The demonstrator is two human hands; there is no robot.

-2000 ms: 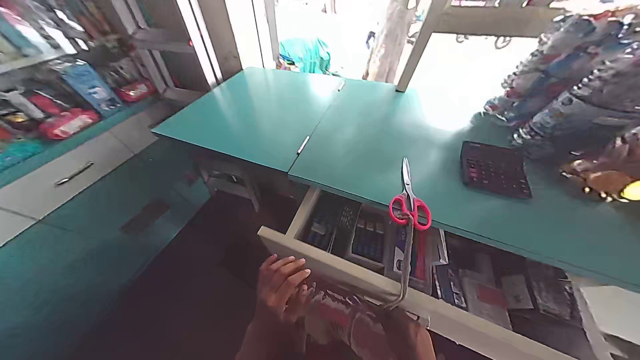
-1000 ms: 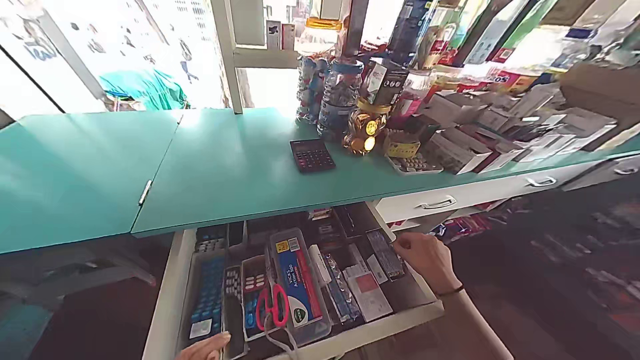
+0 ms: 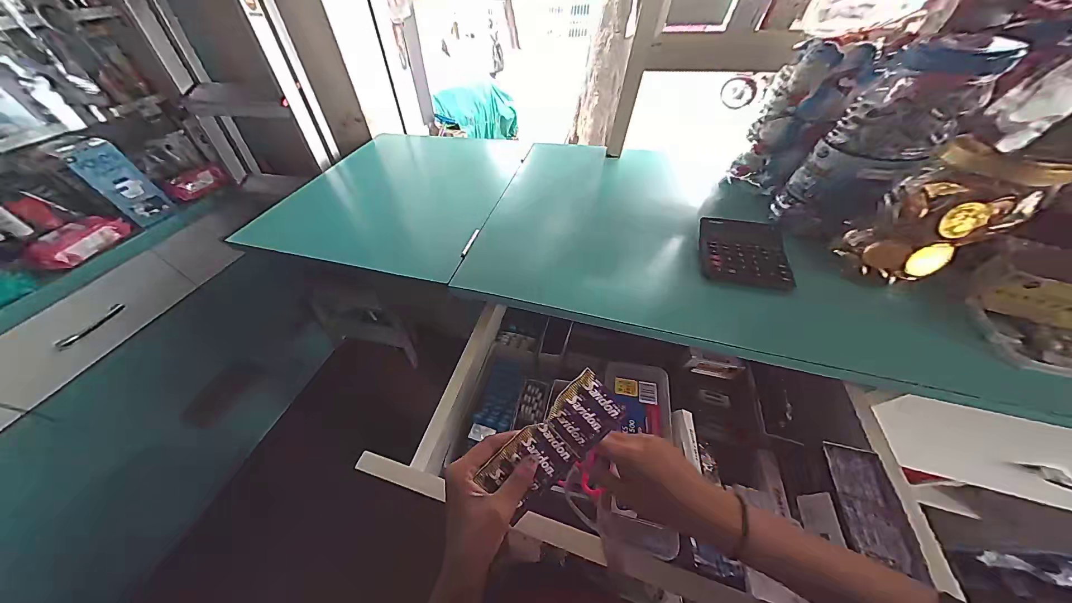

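Observation:
My left hand (image 3: pixel 494 494) holds a folded strip of dark blister or sachet packs marked Saridon (image 3: pixel 557 431) over the open wooden drawer (image 3: pixel 452 398). My right hand (image 3: pixel 641 473) is at the right edge of the strip, with the pink handles of the scissors (image 3: pixel 590 473) at its fingers; the blades are hidden. Below the hands, the drawer holds a clear plastic box (image 3: pixel 662 385), blue blister packs (image 3: pixel 502 394) and several small cartons. A dark band is on my right wrist.
A black calculator (image 3: pixel 745 253) lies on the green countertop (image 3: pixel 569 234). Plastic jars (image 3: pixel 888 109) and a jar with gold-wrapped items (image 3: pixel 946 226) stand at the right. A drawer front with a metal handle (image 3: pixel 90 327) is at the left. A low stool (image 3: pixel 364 318) stands under the counter.
The dark strip of packs is now in my left hand. My right hand has moved from the drawer's right side to the strip and the scissors. The view has swung back left.

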